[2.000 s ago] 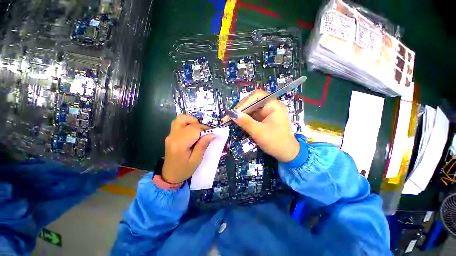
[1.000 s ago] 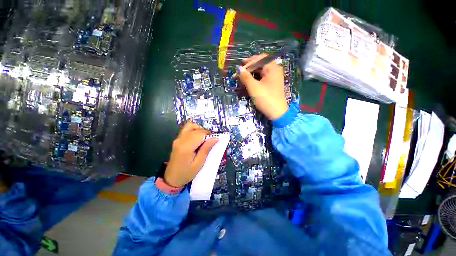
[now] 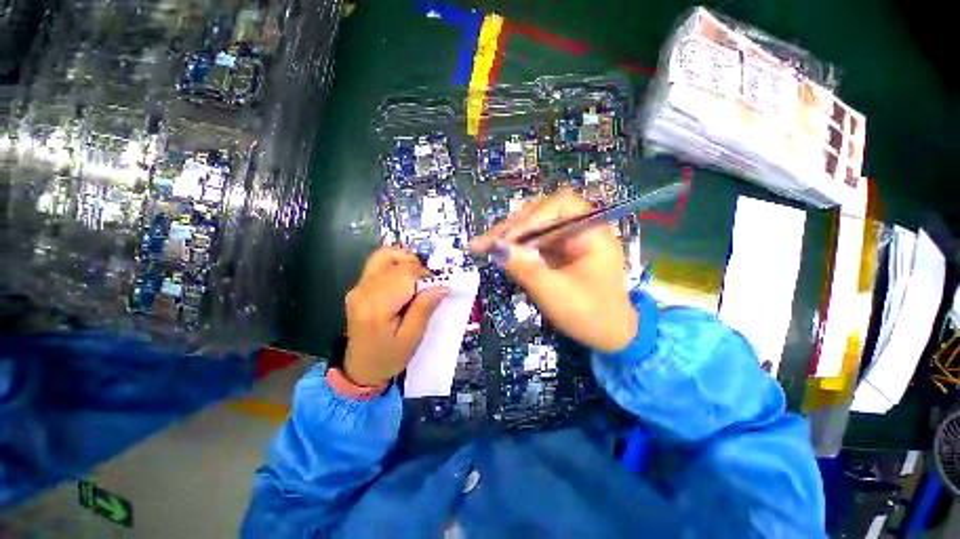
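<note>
My left hand (image 3: 385, 314) holds a white sticker strip (image 3: 442, 342) between thumb and fingers, with small dark marks along its top edge. My right hand (image 3: 563, 268) holds tweezers (image 3: 611, 211), their back end pointing up and right. The tweezer tips are hidden or blurred near the strip's top right corner. Both hands are over a clear blister tray (image 3: 416, 108) in front of me. The tray holds several blue circuit boards (image 3: 421, 159) with silver parts; my hands and the strip hide some of them.
Stacked blister trays (image 3: 100, 158) with boards stand at the left. Bagged sheets (image 3: 753, 111) lie at the upper right. A white sheet (image 3: 763, 279), amber film (image 3: 865, 258) and loose white strips (image 3: 903, 316) lie at the right. Marking tape (image 3: 483, 74) is on the green bench.
My right hand with the tweezers has come back from the tray's upper boards towards the strip's top edge. My left hand still holds the strip, almost unmoved.
</note>
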